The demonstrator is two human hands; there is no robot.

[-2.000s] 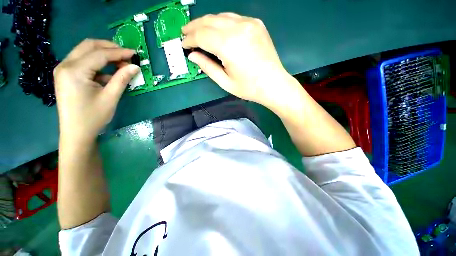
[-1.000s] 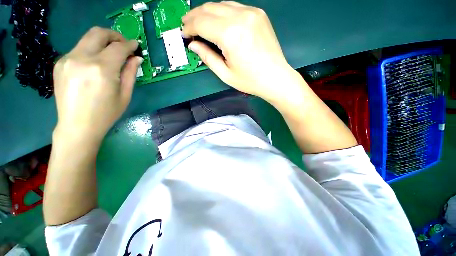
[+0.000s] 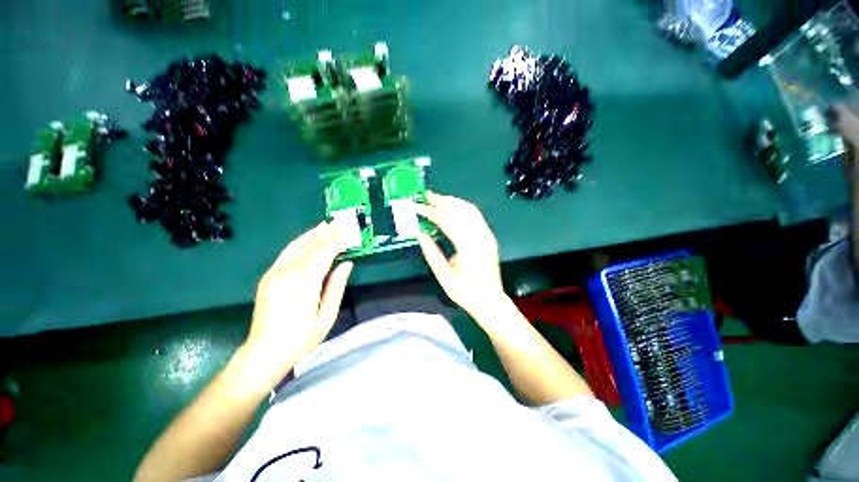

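Observation:
A green PCB panel (image 3: 380, 247) with two round green areas and two white blocks lies in front of me near the table's front edge. My left hand (image 3: 299, 282) holds its left side, fingers on top and thumb at the near edge. My right hand (image 3: 463, 247) holds its right side, fingertips at the right board's edge. Whether a small black part is under the fingers cannot be seen. A stack of boards (image 3: 353, 118) stands just behind the panel.
Heaps of black parts lie left (image 3: 193, 141) and right (image 3: 551, 127). A smaller board group (image 3: 66, 162) is at far left, another (image 3: 168, 9) at the top. A blue tray (image 3: 617, 344) of boards stands beside the table by a red stool (image 3: 565, 315). Another person's arm shows at right.
The view has widened and shifted, showing more of the table. My left hand has gone from pinching over the left board to holding the panel's left side.

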